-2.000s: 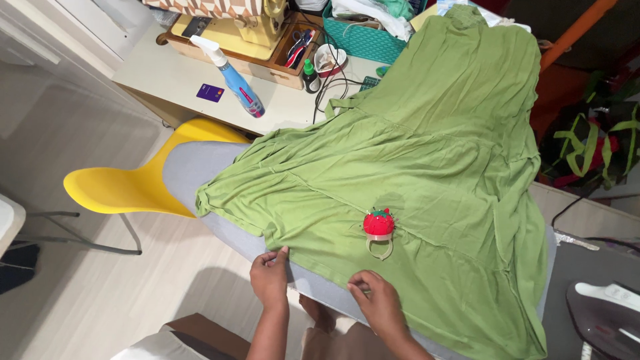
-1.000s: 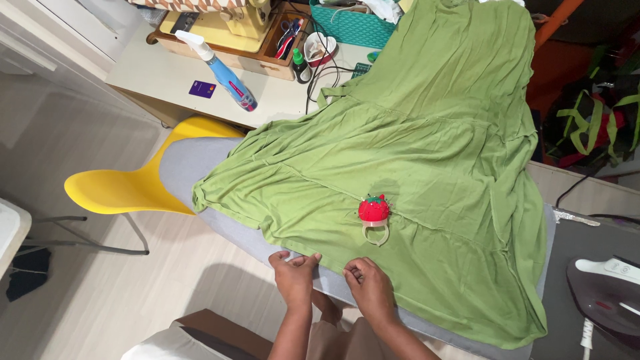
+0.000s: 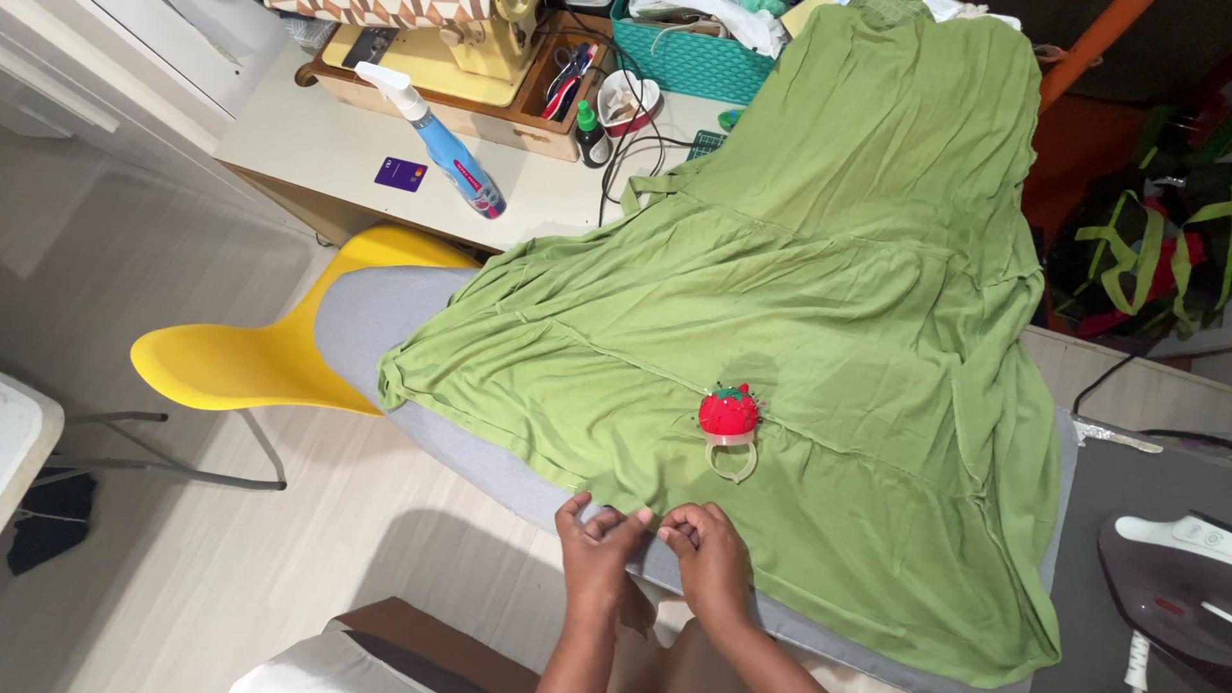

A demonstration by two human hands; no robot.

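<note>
A green tiered garment (image 3: 828,318) lies spread over a grey ironing board (image 3: 462,462), its upper part reaching onto the desk. At the garment's near edge, my left hand (image 3: 597,558) touches the hem with thumb and fingers; whether it pinches the cloth is hard to tell. Just to its right is my right hand (image 3: 707,558), fingers curled and fingertips close together at the same edge; any small item between them is too small to see. A red tomato-shaped pincushion (image 3: 729,412) full of pins, on a pale wrist strap, rests on the fabric beyond my right hand.
An iron (image 3: 1169,587) sits at the right. On the desk (image 3: 327,164) are a blue spray bottle (image 3: 448,149), a purple card (image 3: 400,174), a sewing machine (image 3: 481,48), a small dark bottle (image 3: 590,140) and a teal basket (image 3: 693,63). A yellow chair (image 3: 231,361) stands beyond the board's narrow end.
My left hand has moved right along the hem, and my hands are now closer together than two seconds ago. The pincushion still lies on the garment.
</note>
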